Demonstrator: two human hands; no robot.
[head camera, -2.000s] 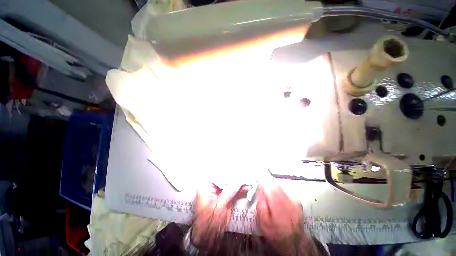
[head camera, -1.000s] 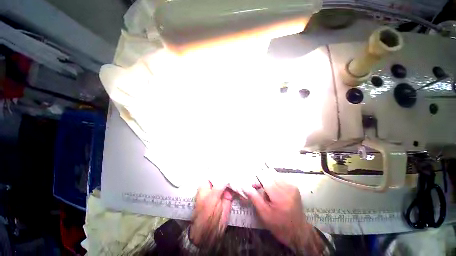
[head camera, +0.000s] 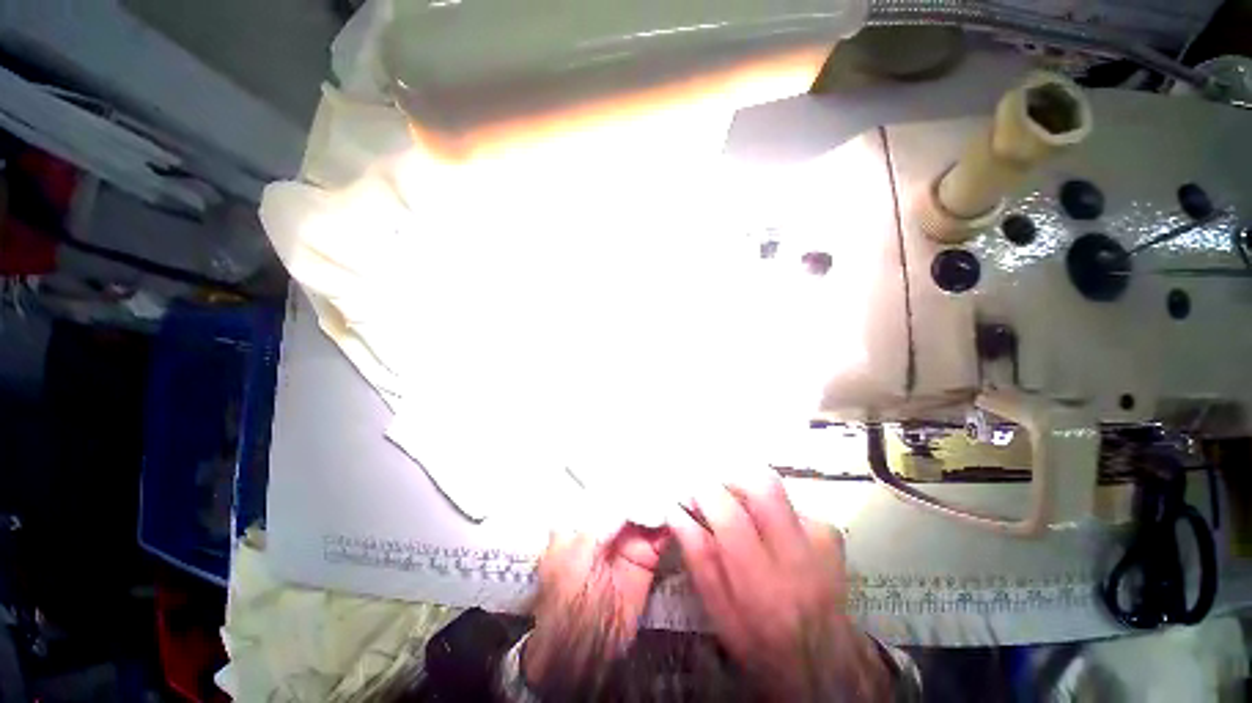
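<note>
A cream cloth piece (head camera: 453, 453) lies on the white table, glaring pure white under the lamp. My left hand (head camera: 593, 593) is at its front edge, fingers bent inward and pinching the cloth. My right hand (head camera: 769, 570) is close beside it, fingers reaching over the same edge, nearly touching the left fingertips. The glare hides the fingertips and the cloth's folds. The sewing machine head (head camera: 947, 330) stands to the right of the cloth; its needle area is lost in the glare.
A beige lamp shade (head camera: 604, 69) hangs above the cloth. Black shears (head camera: 1162, 563) lie at the right. A ruler scale (head camera: 426, 560) runs along the front edge. Crumpled cloth (head camera: 309, 639) is at lower left, a blue crate (head camera: 206, 440) at left. A cream tube post (head camera: 1002, 158) tops the machine.
My hands have drawn closer together at the cloth edge. My right fingers now reach over the cloth, and the left fingers are more curled. The whole view has shifted slightly.
</note>
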